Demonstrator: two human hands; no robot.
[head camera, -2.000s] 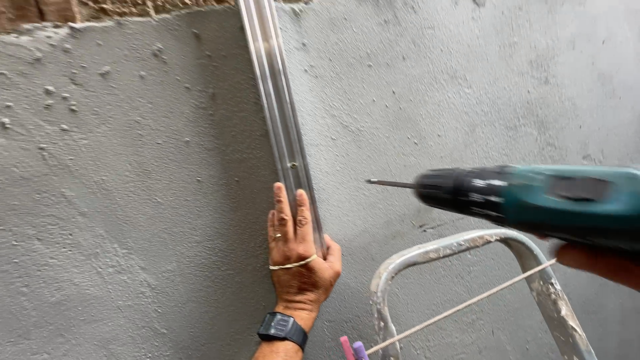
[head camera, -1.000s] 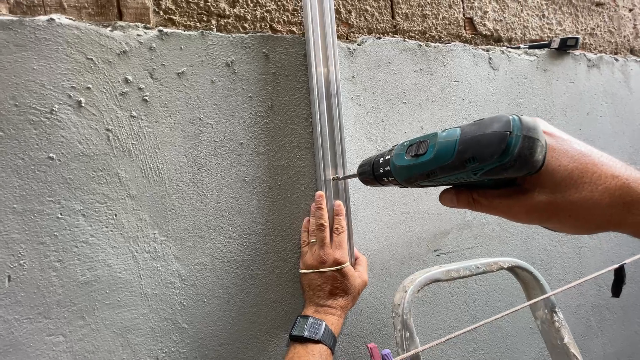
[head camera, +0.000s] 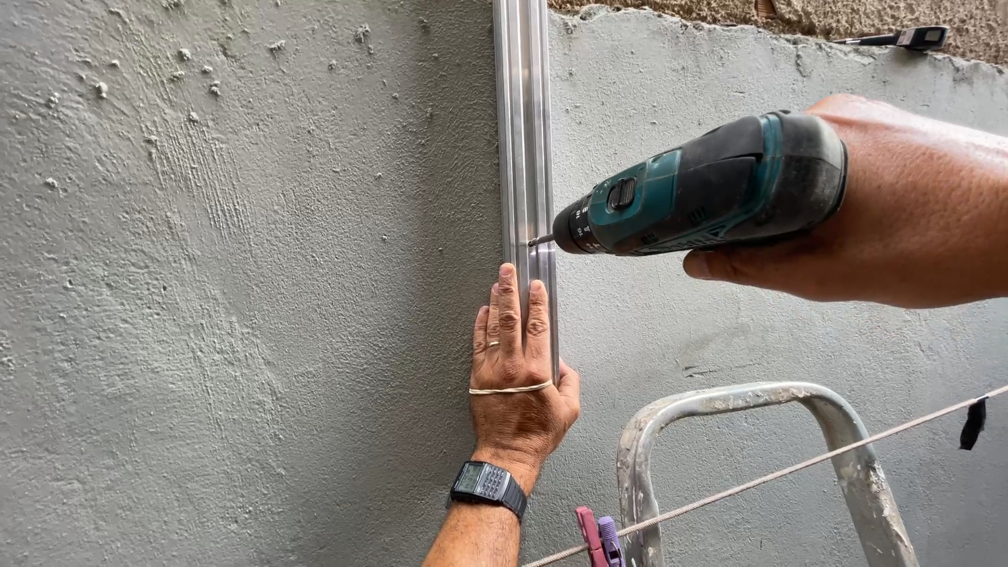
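A ribbed metal channel (head camera: 523, 134) stands upright against the grey rendered wall. My left hand (head camera: 521, 370) lies flat over its lower part, fingers pointing up, with a rubber band across the back and a calculator watch (head camera: 488, 484) on the wrist. Just above the fingertips, the bit of a teal and black cordless drill (head camera: 709, 185) meets a screw or hole (head camera: 532, 242) in the channel. My right hand (head camera: 882, 213) grips the drill from behind; its handle is hidden beneath the body.
A paint-spattered metal ladder frame (head camera: 732, 394) stands at the lower right. Across it runs a cord (head camera: 756, 480) bearing a pink clothes peg (head camera: 591, 535), a purple one (head camera: 610, 542) and a black scrap (head camera: 973, 425). A dark tool (head camera: 906, 38) lies on the wall's top ledge.
Two seconds ago the drill was right of the channel, its bit in free air; the bit has since moved left to the channel. My left hand has stayed on the channel.
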